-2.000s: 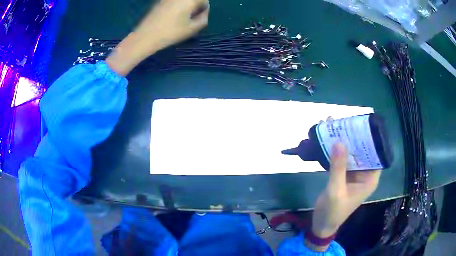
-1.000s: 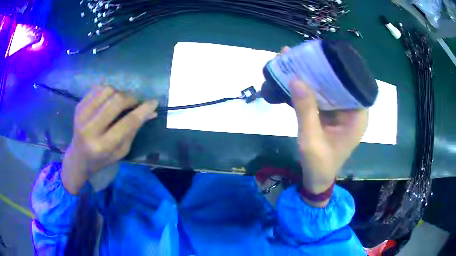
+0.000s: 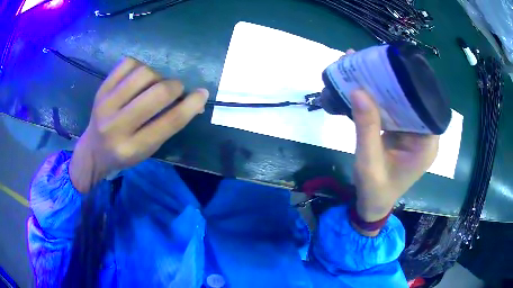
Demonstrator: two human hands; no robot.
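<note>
My left hand point(image 3: 138, 115) pinches a thin black cable point(image 3: 247, 104) that runs right across the white sheet point(image 3: 264, 59). The cable's small square end piece point(image 3: 311, 101) is over the sheet, at the nozzle of the glue bottle. The other end of the cable, with a pale tip, sticks out left of my hand. My right hand point(image 3: 388, 143) holds the black glue bottle point(image 3: 371, 84) tilted, nozzle pointing left. The bottle hides the nozzle tip and whether it touches the piece. A dark red band is on my right wrist.
A cable bundle point(image 3: 365, 19) lies at the top of the green mat. Another bundle point(image 3: 489, 129) hangs over the right table edge. A white cap point(image 3: 469, 55) and clear plastic point(image 3: 495, 22) are upper right. Purple glare point(image 3: 34, 5) shows upper left.
My left hand, at the far bundle two seconds ago, now holds a single cable over the sheet. The bottle came to its end piece. The view has shifted and tilted.
</note>
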